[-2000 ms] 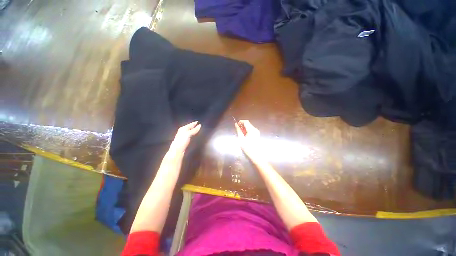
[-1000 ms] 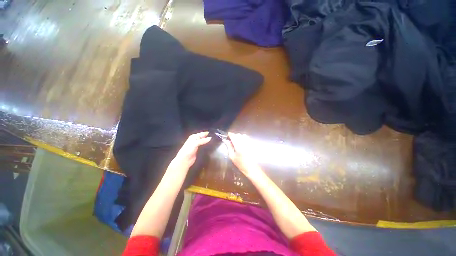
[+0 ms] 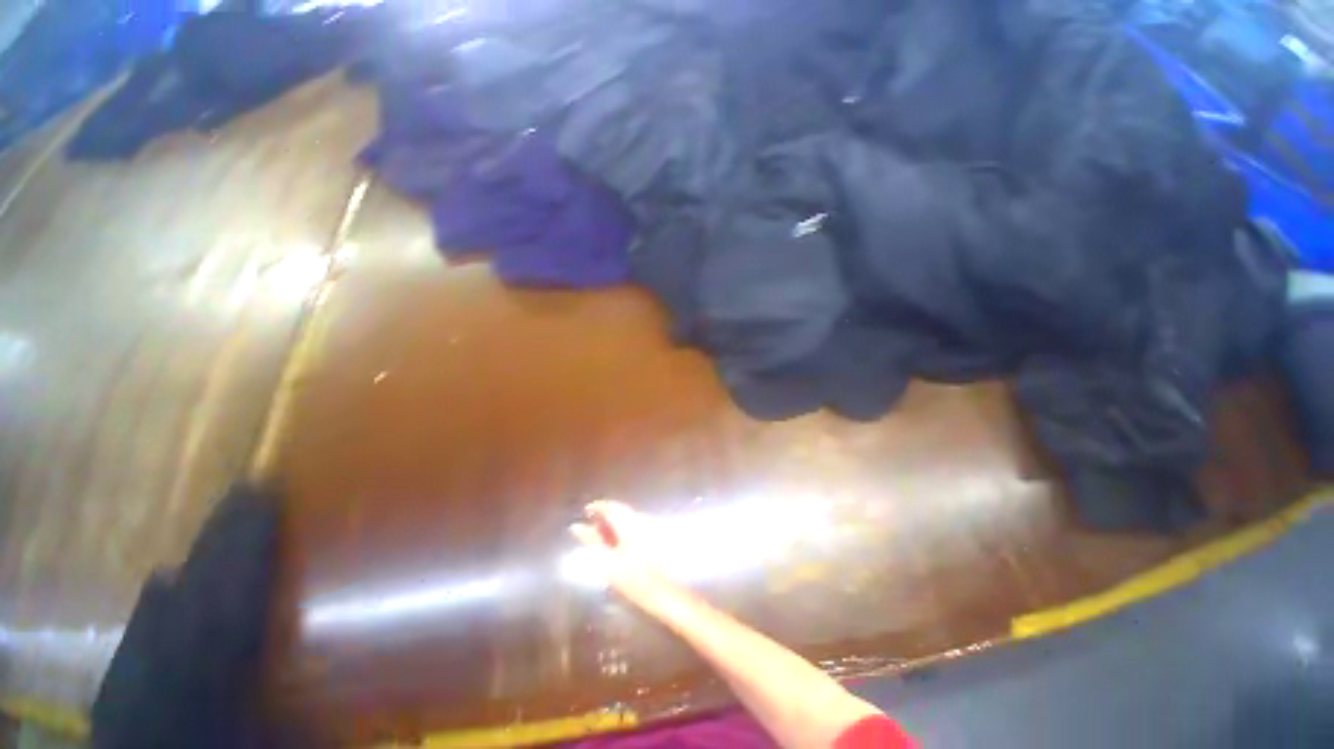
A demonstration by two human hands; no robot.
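Note:
The black garment [image 3: 198, 622] hangs at the lower left of the table, blurred and cut off by the bottom of the picture. My right hand [image 3: 609, 543] is above the table's near part, away from the garment, with its fingers curled. I cannot tell whether it holds the snips; no blades show clearly. My left hand is not in view. A pile of black garments [image 3: 951, 190] lies across the far side and right, with a small pale label [image 3: 809, 226] on it.
A purple garment [image 3: 534, 220] lies at the left edge of the pile. The glossy brown table [image 3: 439, 381] has a yellow-taped near edge [image 3: 1170, 563]. Bright blue material [image 3: 1295, 161] shows at the far right. Grey flooring [image 3: 1170, 673] is at the lower right.
The view has turned up and to the right. The black garment has moved off the table's middle to the lower left. My left hand has left the picture; my right hand is apart from the garment.

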